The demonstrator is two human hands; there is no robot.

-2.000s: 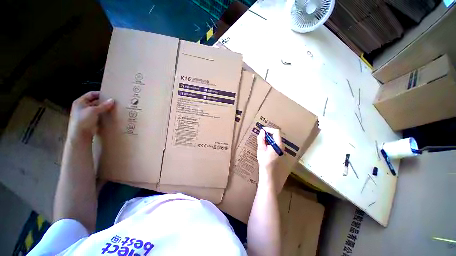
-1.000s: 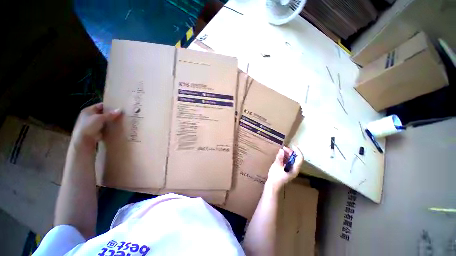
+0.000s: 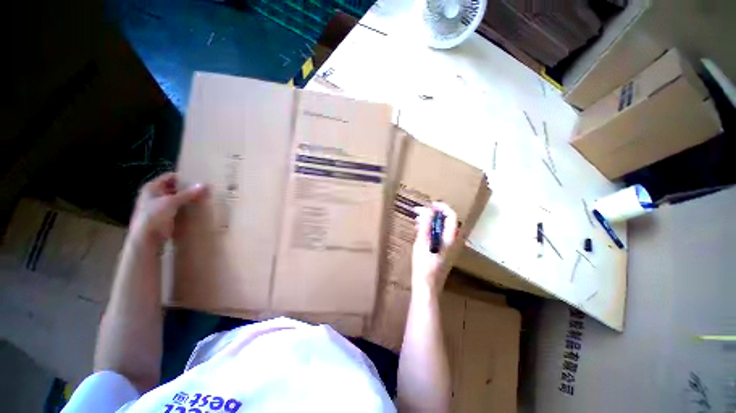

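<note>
A flattened carton [image 3: 335,270] with dark printed bars lies in front of me, its left panel plain but for a small print. My left hand [image 3: 164,211] holds its left edge, thumb on top. A stack of flat cartons [image 3: 446,167] with the same print shows beside it on the right, partly covered, against the table edge. My right hand [image 3: 429,242] holds a dark marker pen [image 3: 437,231] over the print of that stack's upper sheet. The pen's tip cannot be made out.
The white table [image 3: 516,218] holds a fan [image 3: 453,18], a closed carton [image 3: 646,114], a white roll [image 3: 624,203], a blue marker [image 3: 608,229] and thin dark strips. A large carton [image 3: 646,323] stands at right; flat cartons [image 3: 483,347] lie below the table edge.
My right hand with the pen moved off the right carton's print to its right edge, then back over the print. The left-hand carton shifted slightly right, with my left hand still on it.
</note>
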